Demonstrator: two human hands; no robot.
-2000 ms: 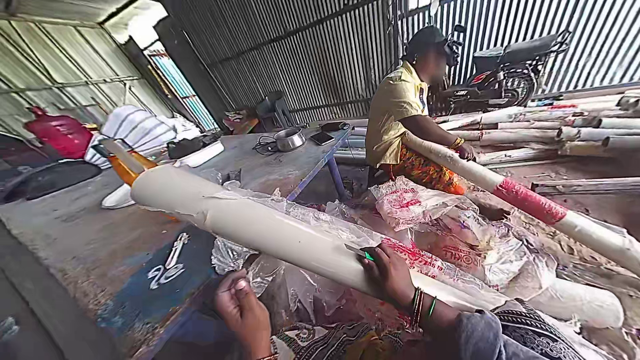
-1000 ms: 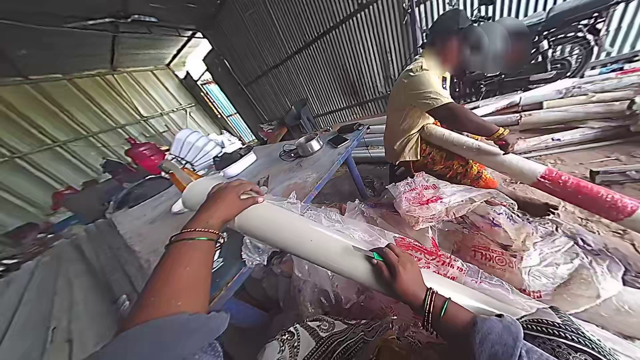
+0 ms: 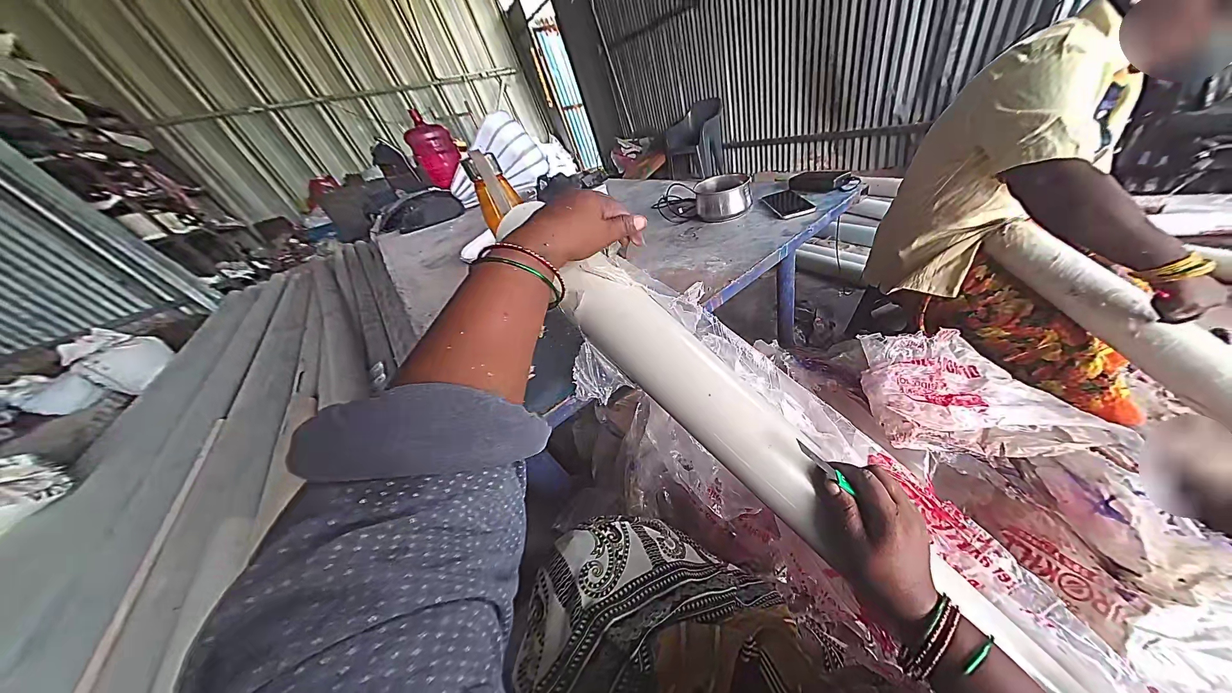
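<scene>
A long white pipe (image 3: 703,414) runs from the table top down past my lap to the lower right. My left hand (image 3: 582,226) lies over its upper end, fingers bent, near a loose edge of clear plastic wrap. Lower down, my right hand (image 3: 871,529) rests on the pipe and grips a small blade with a green handle (image 3: 844,483), its tip on the pipe's surface. Clear plastic film with red print (image 3: 962,553) hangs along the pipe's right side. What my left fingertips hold, if anything, is hard to see.
The blue-edged table (image 3: 741,279) carries a steel pot (image 3: 722,198), a phone (image 3: 787,203) and an amber bottle (image 3: 495,197). Crumpled plastic bags (image 3: 953,385) cover the ground to the right. A person (image 3: 1011,144) bends over another pipe there. Long boards (image 3: 221,462) lie at left.
My left hand went from beside the pipe's lower side up onto its upper part. My right hand stays on the pipe with the blade. The view has swung left, and the other person leans further forward.
</scene>
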